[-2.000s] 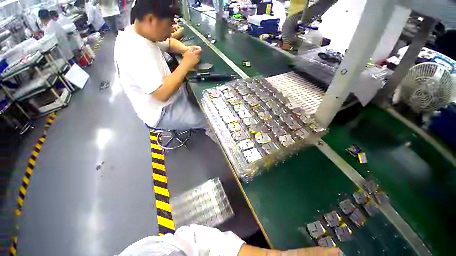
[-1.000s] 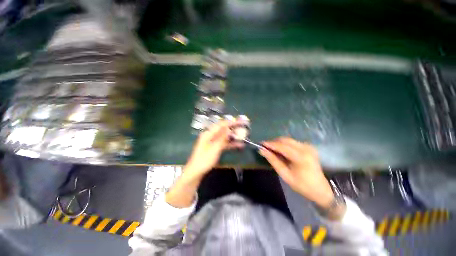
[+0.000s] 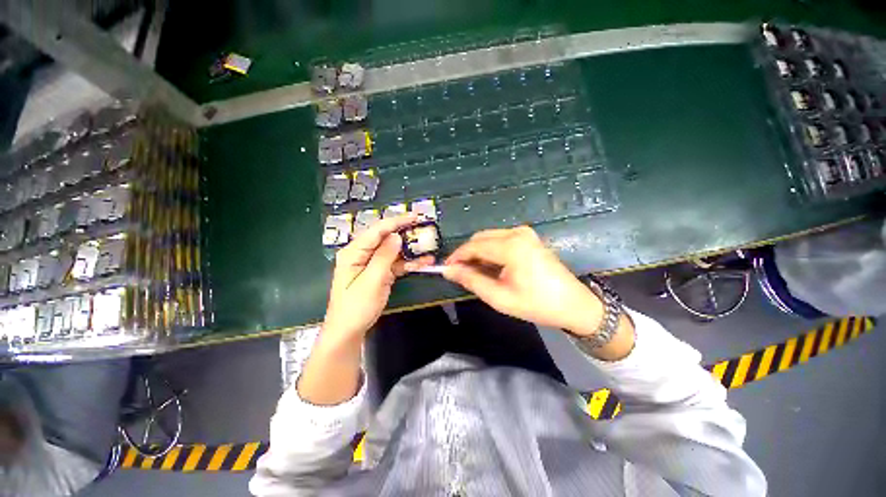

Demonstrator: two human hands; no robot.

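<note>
My left hand (image 3: 367,277) holds a dark-framed housing (image 3: 422,240) with a pale centre between its fingertips, above the near edge of the bench. My right hand (image 3: 505,277) is just right of it, its fingers pinched on a thin pale strip or tool (image 3: 429,269) that reaches to the housing's lower edge. Which of the two it is, I cannot tell. Behind the hands lies a clear blister tray (image 3: 505,146). Silver-grey battery cells (image 3: 364,184) with yellow edges fill its left columns and part of the near row. The other pockets show green.
Stacked clear trays of silver-grey parts (image 3: 87,262) stand at the left. A tray of darker units (image 3: 835,126) is at the right. A pale metal rail (image 3: 661,37) crosses behind the blister tray. A loose unit (image 3: 235,65) lies beyond it. Seated people show at both sides.
The view has swung from the left side of the line to the bench in front. Compared with one second ago, the housing and both hands are closer together and the view is sharper.
</note>
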